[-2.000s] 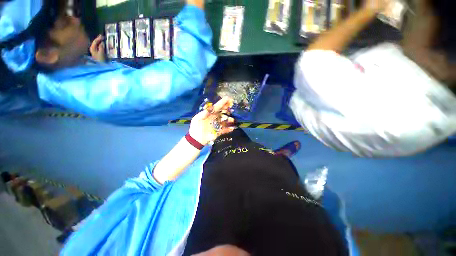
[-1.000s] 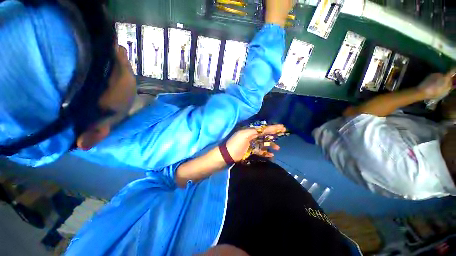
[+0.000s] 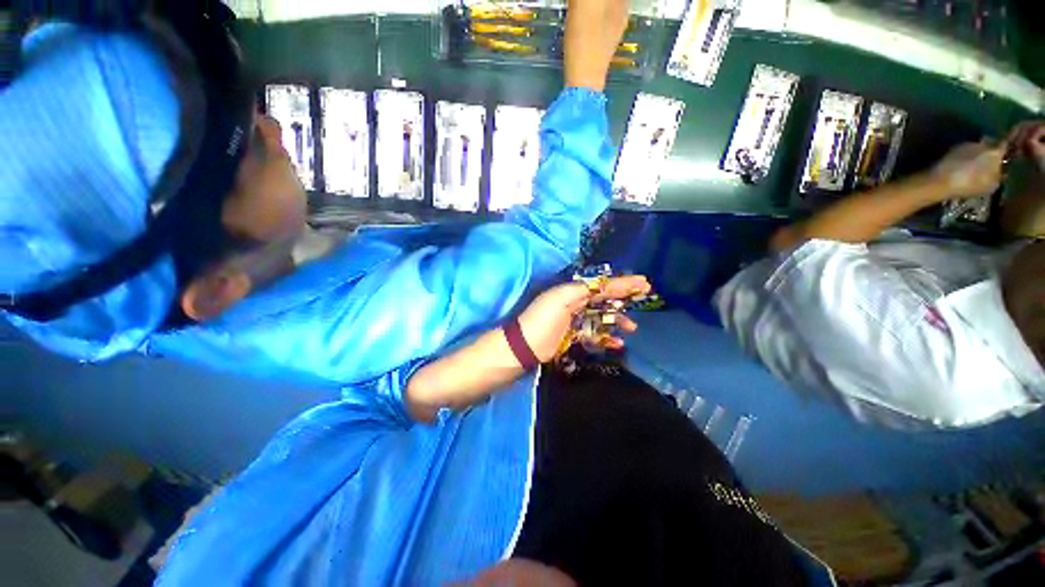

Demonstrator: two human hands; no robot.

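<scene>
My left hand (image 3: 567, 321), with a dark red wristband, is palm up in the middle. It holds a loose cluster of small flex modules (image 3: 591, 327), gold, black and white, in the palm and between the fingers. A slim dark piece with a yellow-green part (image 3: 649, 303) sticks out by the fingertips, perhaps tweezers. My right hand is not in view. A blurred patch of skin shows at the bottom edge; I cannot tell what it is.
A coworker in blue cap and smock (image 3: 378, 298) leans in close on the left, an arm across the green bench (image 3: 710, 149). Phone frames (image 3: 399, 143) lie in a row there. A clear tray (image 3: 458, 32) holds orange parts. A person in white (image 3: 871, 321) works at the right.
Since two seconds ago the view has turned, and the blue-clad coworker fills more of the left. My left hand sits further right in the picture and still holds the cluster.
</scene>
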